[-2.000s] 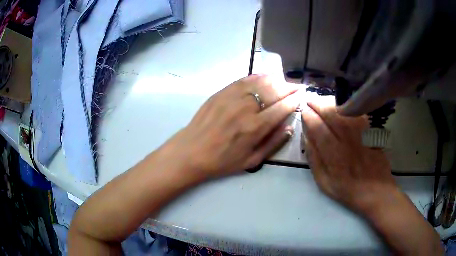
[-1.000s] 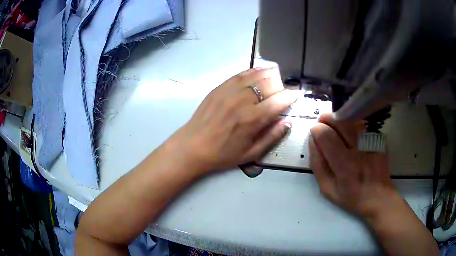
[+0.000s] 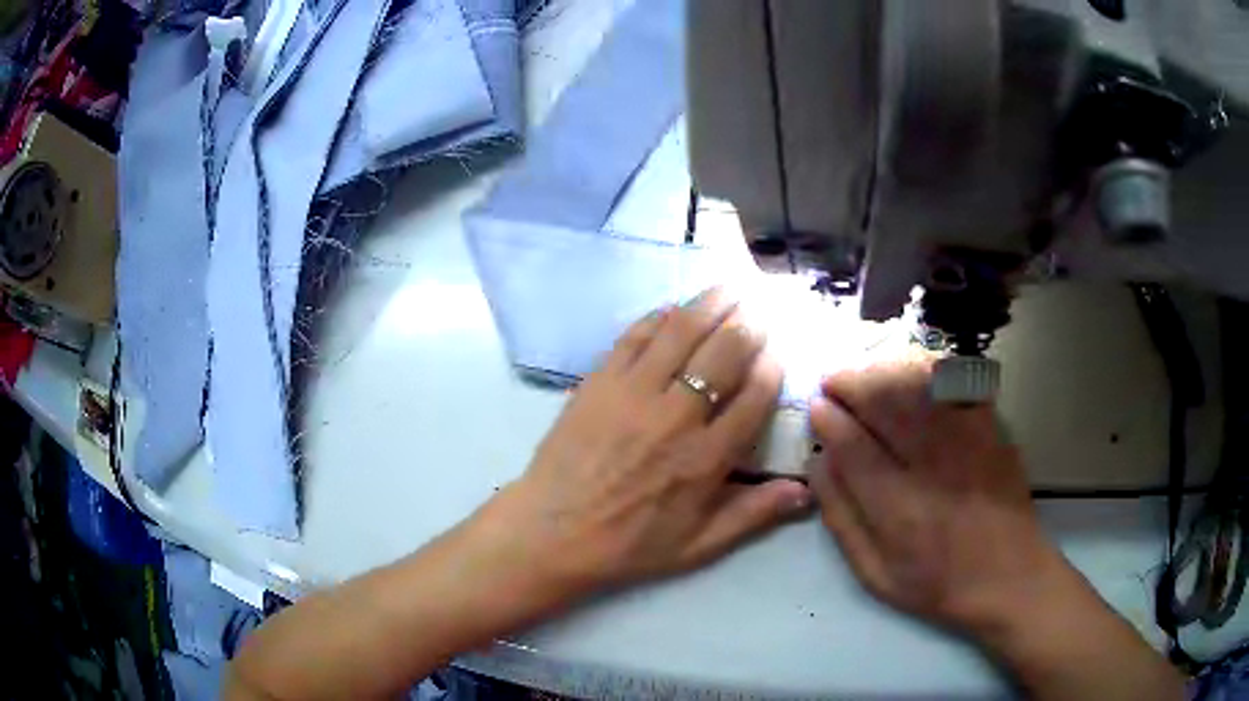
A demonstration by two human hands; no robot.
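A light blue cloth piece (image 3: 548,290) with an angled end lies on the table and runs under my left hand to the lit needle area of the sewing machine (image 3: 808,123). My left hand (image 3: 658,438), with a ring, lies flat with its fingertips on the cloth. My right hand (image 3: 931,479) is at the right of the needle area, its fingertips at the cloth's near edge in bright glare. Whether it pinches the cloth is hard to tell. The needle and presser foot are washed out by the light.
Long light blue strips (image 3: 254,329) with frayed edges and loose threads lie at the left of the white table (image 3: 411,479). A second machine part (image 3: 62,219) stands at far left. Dark scissors (image 3: 1205,548) lie at the right edge.
The blue piece with the angled end now shows left of the needle. Both hands have moved slightly nearer the table's front edge. The view has shifted, showing more of the machine head.
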